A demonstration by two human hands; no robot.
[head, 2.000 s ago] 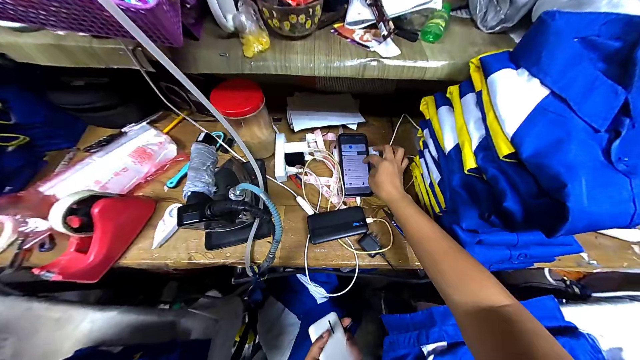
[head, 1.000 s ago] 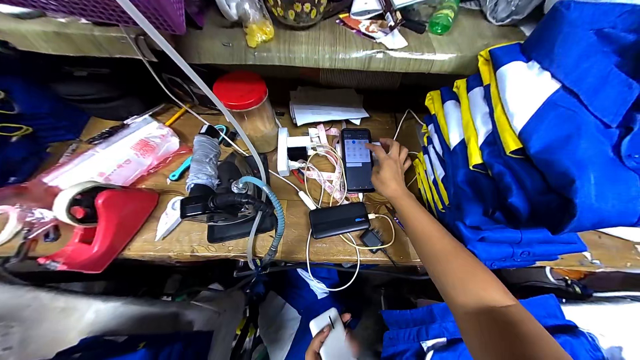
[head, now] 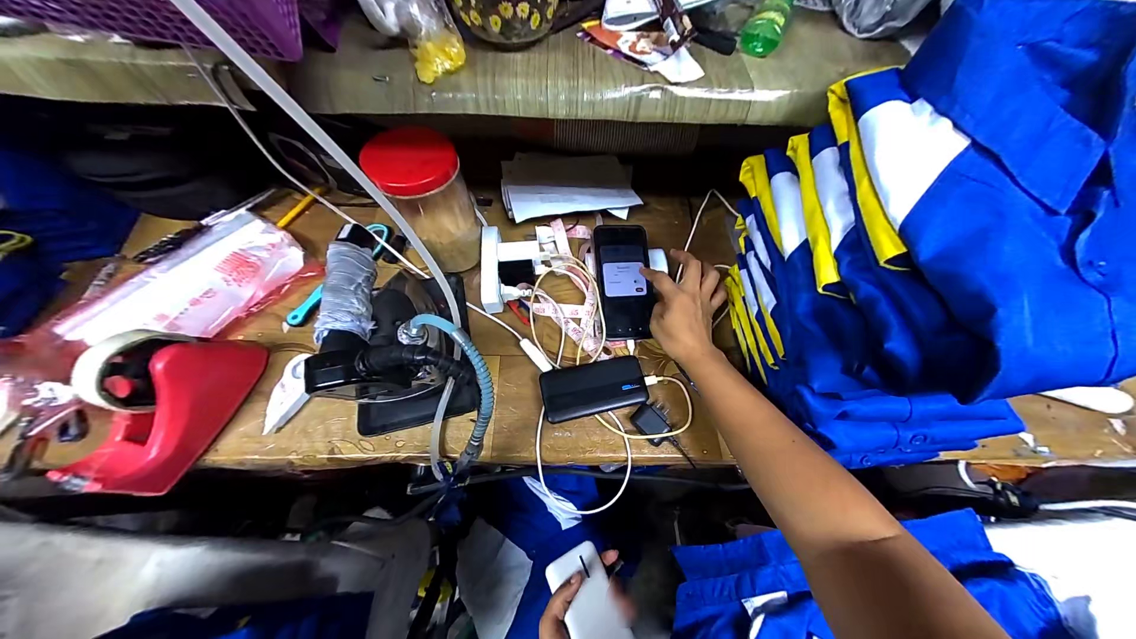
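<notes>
My right hand [head: 688,306] reaches in from the lower right, one fingertip on the lit screen of a black smartphone [head: 621,284] that lies on the wooden table. A pale pop-up box shows on the screen. At the bottom of the view my left hand [head: 561,612] holds a white, flat device [head: 590,596], perhaps a power bank or a phone. Below the smartphone lies a black power bank [head: 595,389] with a white cable [head: 688,399] plugged in. A black plug adapter [head: 652,422] is beside it. Left of the smartphone are a white power strip [head: 491,271] and a pink-and-white tape measure [head: 568,319].
Folded blue garments [head: 994,293] with yellow and white panels are stacked at right. A steam iron [head: 390,355] with a hose, a red tape dispenser [head: 164,426] and a red-lidded jar [head: 435,213] stand at left. Papers [head: 568,191] lie behind. A shelf [head: 532,84] runs across the top.
The smartphone's screen now shows a pop-up box in place of the earlier display. My right fingertip has moved from the phone's right side onto the screen. My left hand still holds the white device.
</notes>
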